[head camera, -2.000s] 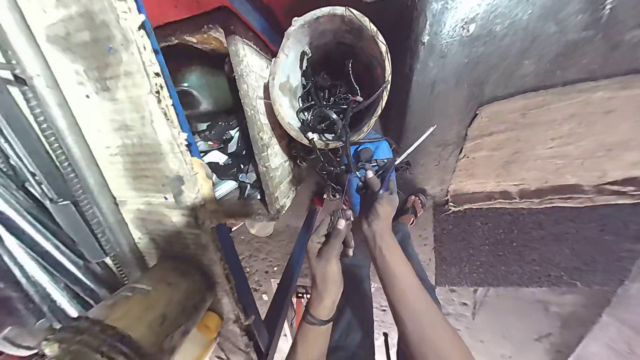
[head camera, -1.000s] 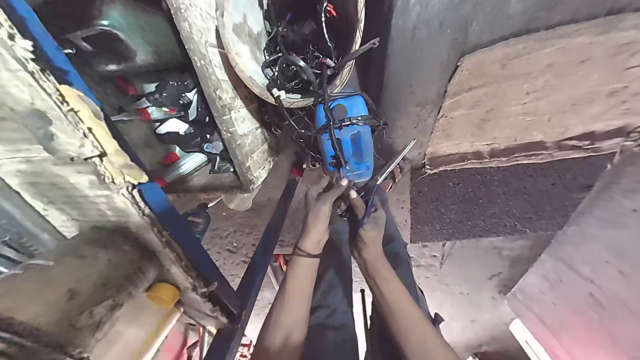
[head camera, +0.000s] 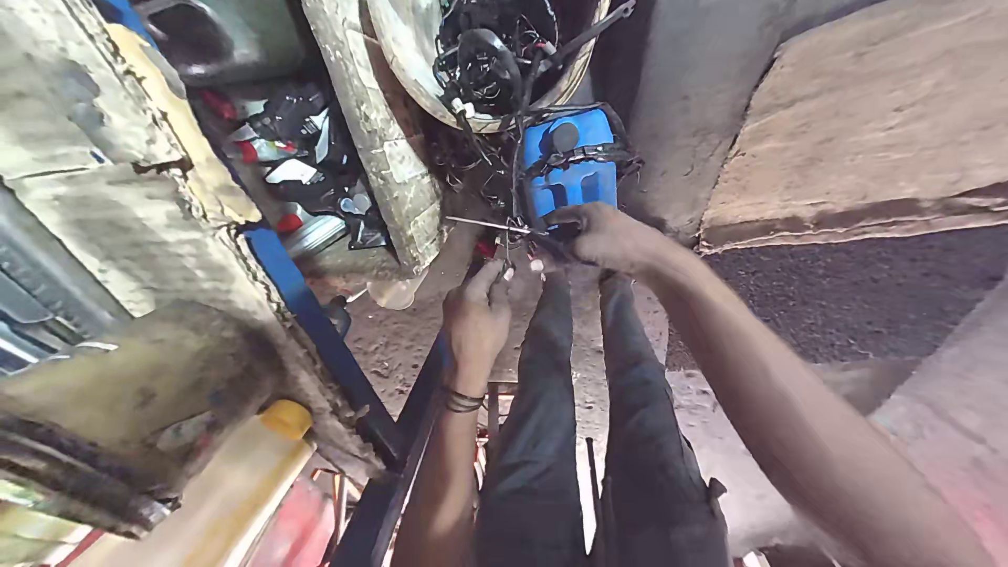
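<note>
My left hand (head camera: 479, 311) pinches a small white connector (head camera: 508, 273) with wire on it between thumb and fingers. Across from it, my right hand (head camera: 602, 236) is closed on the dark handle of a scissors-like tool, whose thin metal blade (head camera: 488, 224) points left over the wires. A second white connector (head camera: 537, 265) hangs between the hands. Just beyond my right hand lies a blue plastic jerrycan (head camera: 592, 185) with black cable around it. Black wiring harness (head camera: 482, 67) fills a round bucket (head camera: 405, 59) and trails down toward my hands.
An open compartment at left holds assorted plastic parts (head camera: 295, 169), with a worn board (head camera: 386, 157) along its side. A blue metal frame (head camera: 307, 323) runs beside my left arm. Cardboard (head camera: 874, 118) lies at right, above a dark mat (head camera: 835, 299). A yellow-capped container (head camera: 287, 419) is lower left.
The tool in my right hand has swung from pointing up and right to pointing left, across the wires. My hands have moved apart. The view has shifted.
</note>
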